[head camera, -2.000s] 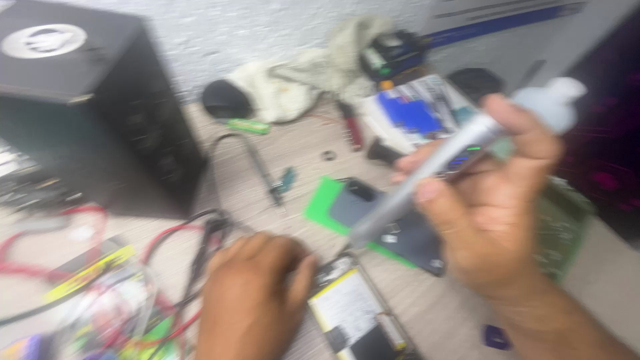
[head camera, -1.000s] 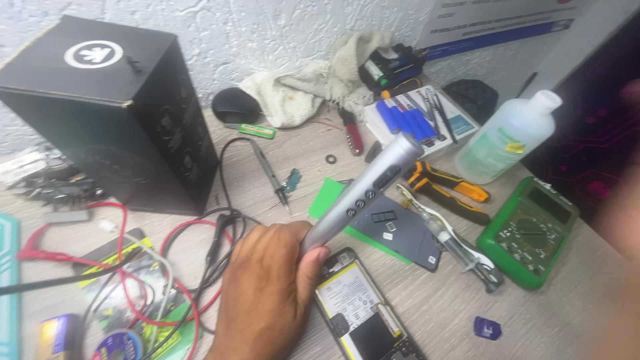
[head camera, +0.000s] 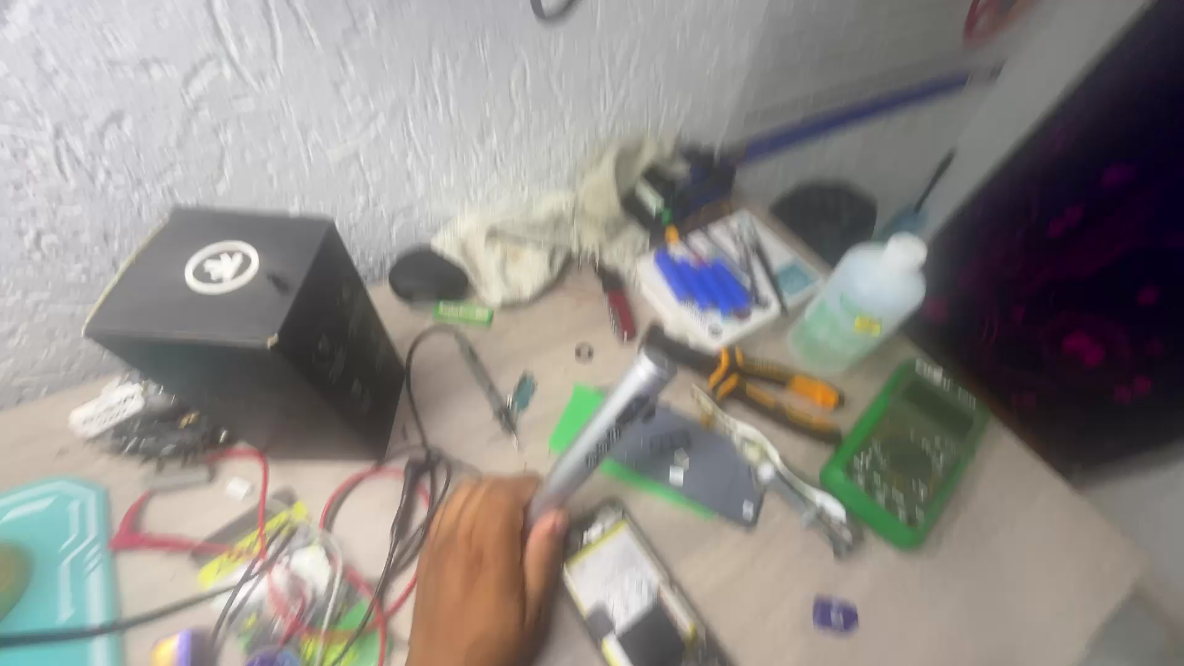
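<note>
Near the bottom middle, my left hand (head camera: 486, 573) is closed around the lower end of a silver cylindrical tool (head camera: 606, 430) with buttons along its side. The tool tilts up to the right, over a dark phone back panel (head camera: 694, 458) and a green sheet (head camera: 573, 416). Just right of the hand lies an opened smartphone (head camera: 634, 592) with its battery showing. My right hand is out of view. The picture is blurred, so the tool's lower tip cannot be made out.
A black box (head camera: 250, 370) stands at the left, with tangled cables (head camera: 305, 573) in front. Pliers (head camera: 758, 384), a bottle of liquid (head camera: 860, 301), a green multimeter (head camera: 911, 453) and a tweezers-like metal tool (head camera: 814, 509) lie or stand to the right. A cloth (head camera: 518, 245) lies by the wall.
My right hand, which held the silver tool two seconds ago, has left the view. The tool is now in my left hand. The view has tilted up towards the wall.
</note>
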